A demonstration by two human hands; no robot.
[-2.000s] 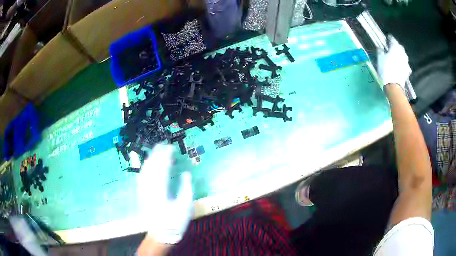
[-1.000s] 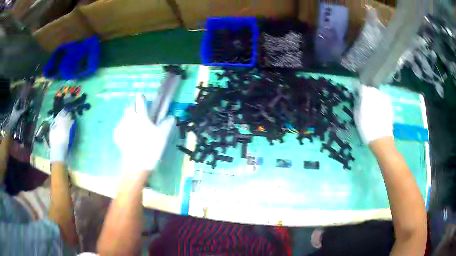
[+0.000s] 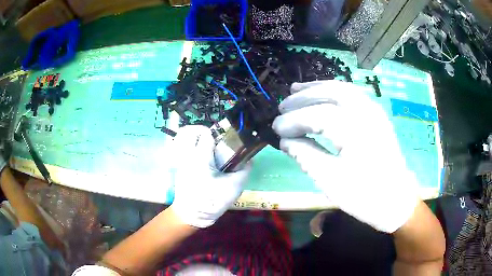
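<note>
A black housing unit point(image 3: 253, 129) with a shiny metallic lower part is held above the mat's front middle. A thin bright blue strand point(image 3: 246, 62) rises from it over the heap. My left hand point(image 3: 207, 175), in a white glove, grips its lower left end. My right hand point(image 3: 334, 140), in a white glove, has its fingertips at the unit's right side; whether they grip it is hidden. The large loose heap of black lever arms point(image 3: 202, 70) lies behind the unit, partly covered by it and my right hand.
Blue bin point(image 3: 189, 21) stands behind the heap, another blue bin point(image 3: 72, 46) at left. A grey post point(image 3: 391, 35) rises at back right. Small black and orange-red parts point(image 3: 47, 96) and a long-handled mallet point(image 3: 35, 153) lie at left, near a neighbour's arm point(image 3: 27, 202).
Both my hands have come together at the front middle, and the unit with the blue strand is now held there. The neighbour's gloved hand has left the small parts; the mallet now shows.
</note>
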